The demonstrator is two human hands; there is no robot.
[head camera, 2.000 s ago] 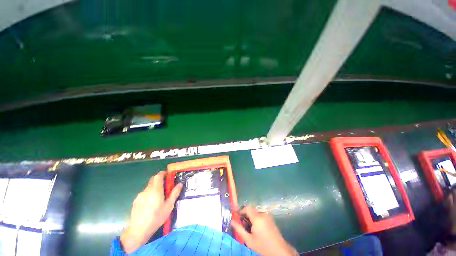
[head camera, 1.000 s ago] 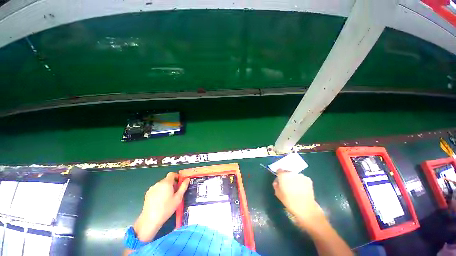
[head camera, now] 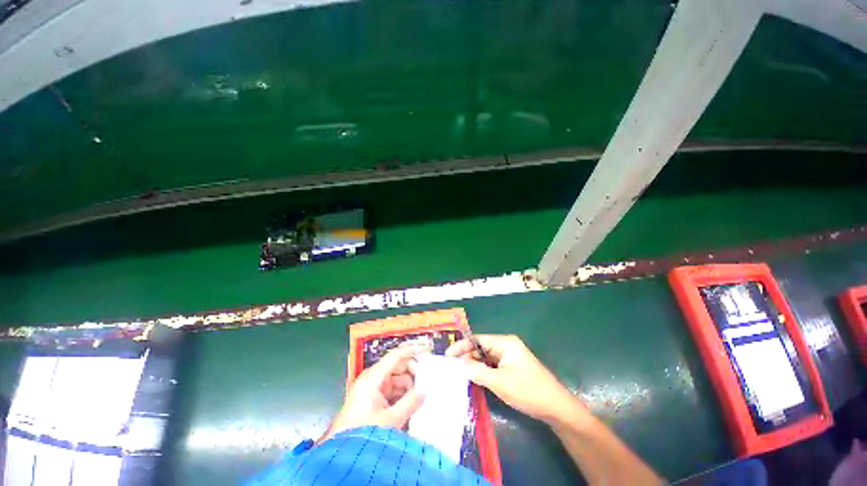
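The open tablet unit lies in its orange-red frame (head camera: pixel 489 446) on the bench in front of me. A white paper sheet (head camera: pixel 439 380) is over the unit and blends with the pale battery below, so its lower edge is unclear. My left hand (head camera: pixel 380 391) pinches the sheet's left side near the top. My right hand (head camera: pixel 509 372) has its fingertips at the sheet's upper right corner. A thin dark tool (head camera: pixel 479 349) shows between the right hand's fingers. Most of the circuit area is hidden by the hands and sheet.
A second framed unit (head camera: pixel 761 365) lies to the right, with part of another red frame (head camera: pixel 858 318) at the edge. An unframed device (head camera: pixel 318 239) lies on the green belt beyond the chipped rail (head camera: pixel 428 292). A slanted grey post (head camera: pixel 618 171) meets the rail. A shiny tray (head camera: pixel 76 408) is far left.
My right hand has lifted the white sheet from the foot of the post and brought it left over the framed unit. My left hand has left the frame's edge for the sheet. The belt device has shifted right.
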